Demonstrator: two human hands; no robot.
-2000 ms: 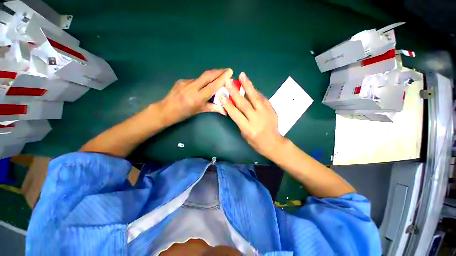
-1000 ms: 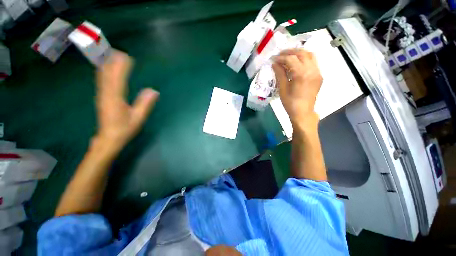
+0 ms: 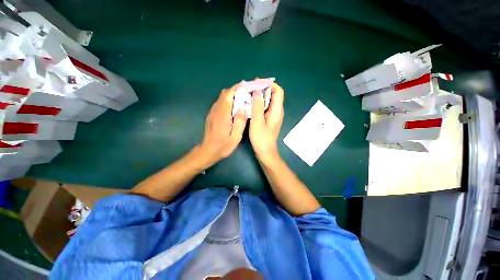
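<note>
A small white carton [image 3: 251, 99] stands between both hands over the green bench, its open end facing me with a white flap up at the far side. White contents show inside. My left hand [image 3: 222, 127] holds it from the left and my right hand [image 3: 267, 123] from the right, with both thumbs at the open end. The rest of the carton is hidden below the hands. A flat white card [image 3: 314, 133] lies on the bench to the right of my right hand.
White cartons with red bands [image 3: 55, 112] are piled at left. Open cartons [image 3: 403, 104] lie at right, partly on a cream board [image 3: 415, 167]. Cartons [image 3: 260, 19] stand at the far edge of view. A brown box [image 3: 49, 210] with small parts is below the bench edge.
My left hand has come back from the far-left cartons and my right hand from the open cartons at right. Both now hold an open carton in the middle. The view has turned back left.
</note>
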